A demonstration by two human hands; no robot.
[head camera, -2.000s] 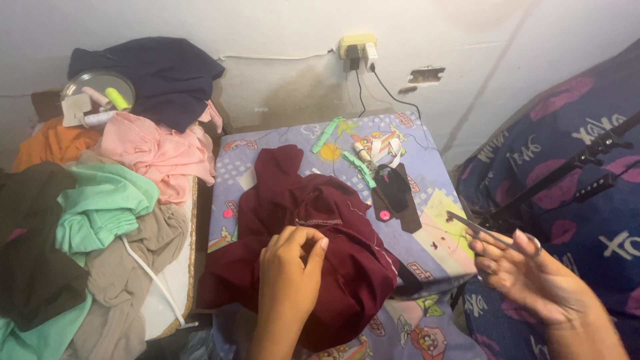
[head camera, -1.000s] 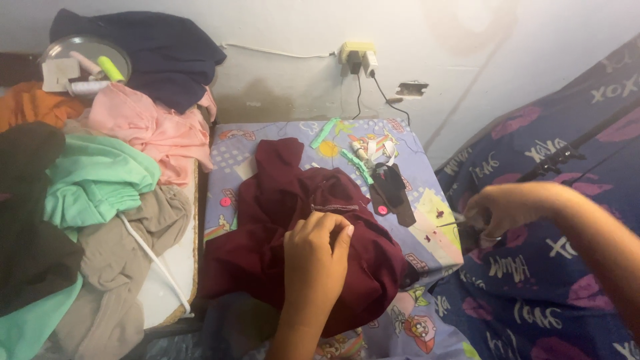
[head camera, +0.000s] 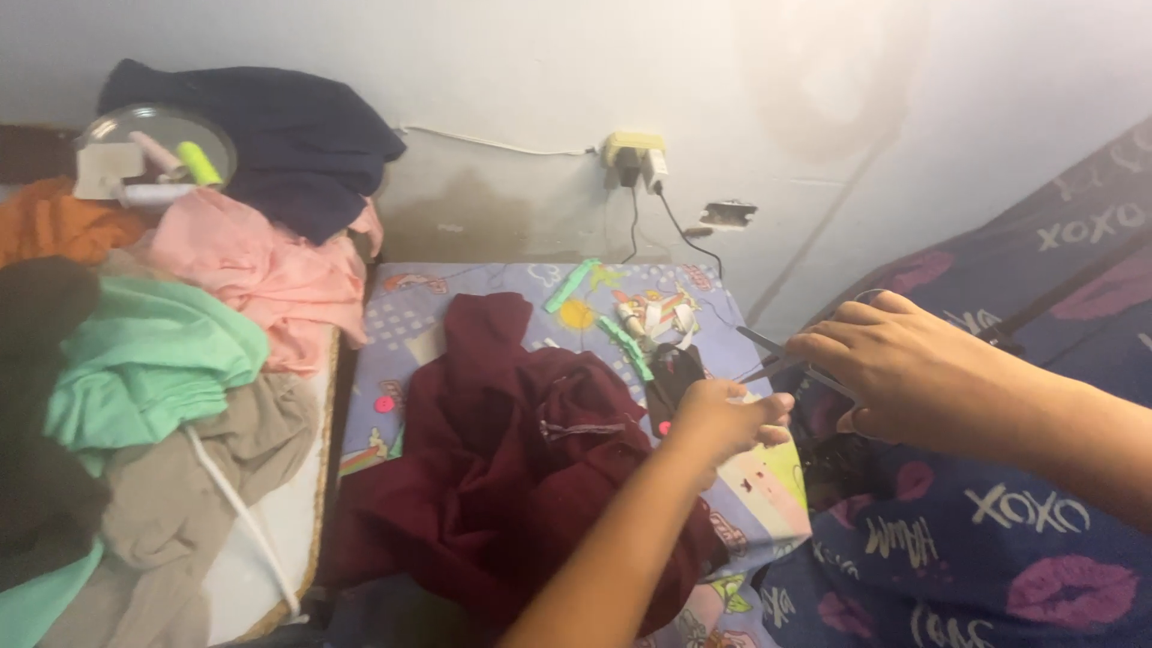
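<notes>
My right hand (head camera: 886,369) holds a pair of metal scissors (head camera: 796,355), whose blades are spread and point left. Just left of it, my left hand (head camera: 731,418) reaches over the right side of the covered table, near the blade tips; its fingers are partly spread, and whether it pinches a thread cannot be told. A maroon garment (head camera: 540,477) lies bunched on the table, with a line of pale stitching (head camera: 583,428) on its upper part. Behind my left hand are a black piece (head camera: 668,373) and a pink button (head camera: 665,427).
Mint strips (head camera: 625,347) and white ties (head camera: 675,319) lie on the patterned tablecloth (head camera: 468,274). Piled clothes (head camera: 162,351) and a round tray (head camera: 220,148) with thread spools stand left. Plugs fill a wall socket (head camera: 635,144). Dark printed fabric (head camera: 1017,504) hangs at right.
My left hand has left the maroon garment's stitched part and moved right, close to the scissors. My right hand has turned over, and the scissors' blades are now spread beside my left hand.
</notes>
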